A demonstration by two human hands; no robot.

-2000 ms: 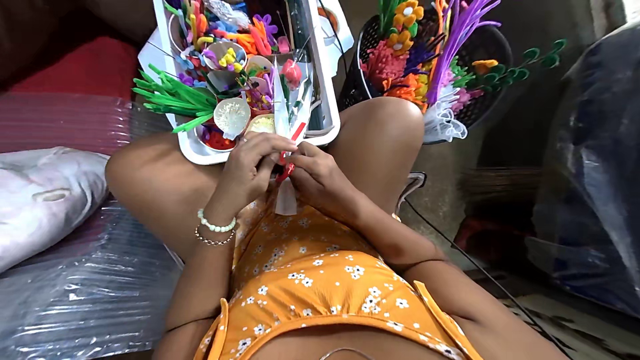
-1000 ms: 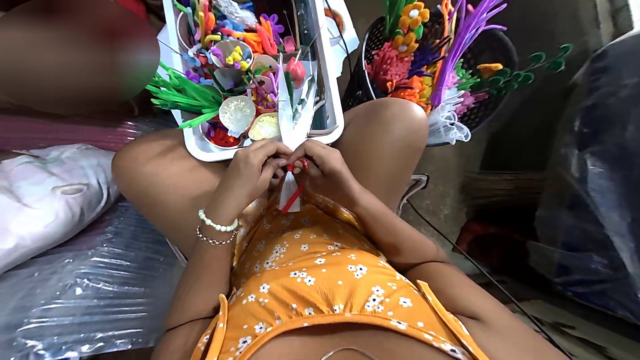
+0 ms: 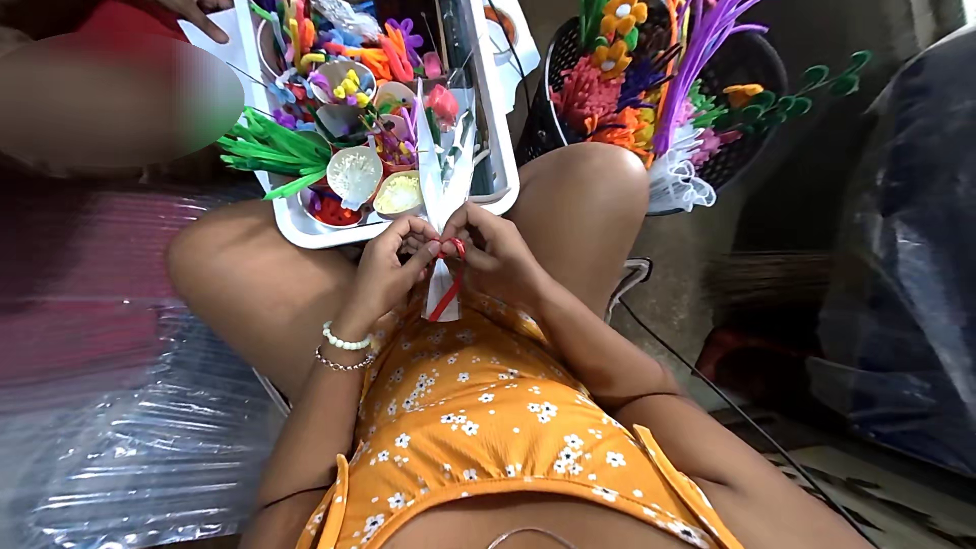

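Over my lap, both hands meet at the narrow neck of a white paper flower wrap that holds a pink artificial tulip. A red ribbon crosses this neck; a loop of it shows between the hands and one end hangs over the wrap's white tail. My left hand, with bracelets at the wrist, pinches the ribbon at the neck between thumb and fingers. My right hand has its fingers closed on the red loop beside it. The knot area is partly hidden by the fingertips.
A white plastic tray on my thigh holds paper cups, green pipe cleaners and colourful craft pieces. At the right stands a black basket of pipe-cleaner flowers. Another person's hand is at the tray's upper left. A cable runs at the right.
The red ribbon now forms a loop at the wrap's neck between my hands. Another person's hand has appeared at the tray's upper left. The white pillow-like thing at the left is out of view.
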